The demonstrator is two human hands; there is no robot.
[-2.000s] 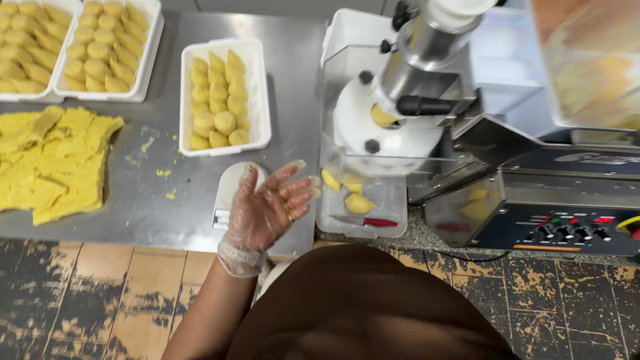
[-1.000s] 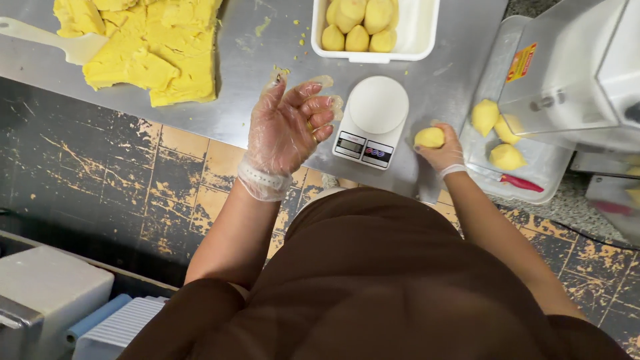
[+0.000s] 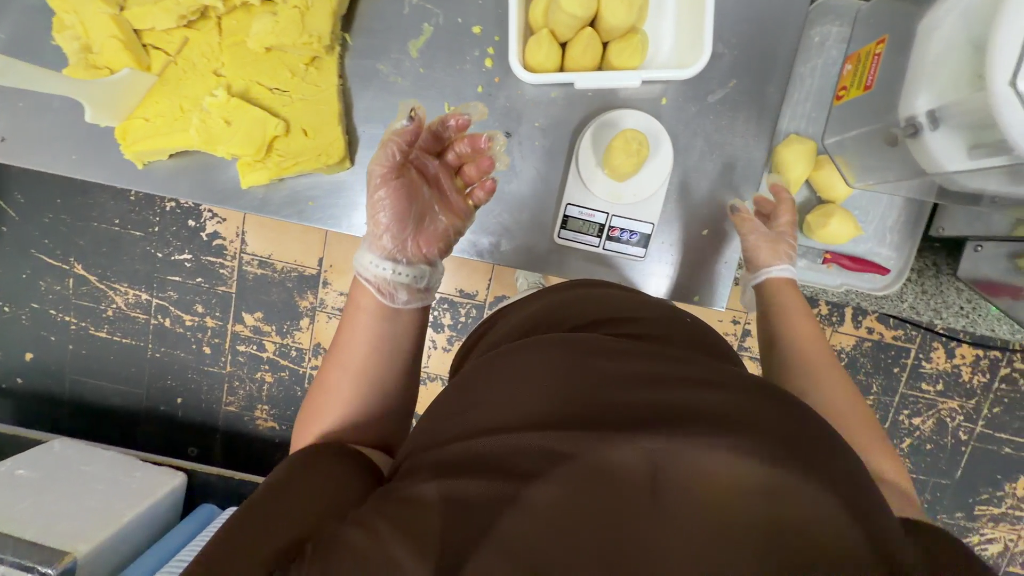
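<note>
One yellow dough ball [image 3: 626, 155] rests on the round plate of a white digital kitchen scale [image 3: 614, 186], whose display is lit. My left hand [image 3: 432, 184], in a clear plastic glove, is raised palm up over the steel table with fingers loosely curled, holding nothing. My right hand [image 3: 770, 228], gloved too, reaches to the grey tray's left side, its fingertips close to a yellow dough piece [image 3: 794, 162]; whether they touch it I cannot tell. Two more dough pieces [image 3: 832, 225] and a red-handled knife [image 3: 856, 262] lie in the tray.
A white tub [image 3: 654, 74] of shaped dough pieces stands behind the scale. At the left lie a big yellow dough slab [image 3: 280, 96] and a white plastic spatula [image 3: 120, 92]. A machine with a clear guard [image 3: 872, 136] overhangs the grey tray [image 3: 896, 276] at the right.
The dough ball that my right hand held a second ago now sits on the scale. My right hand has moved right to the tray. My left hand stays raised.
</note>
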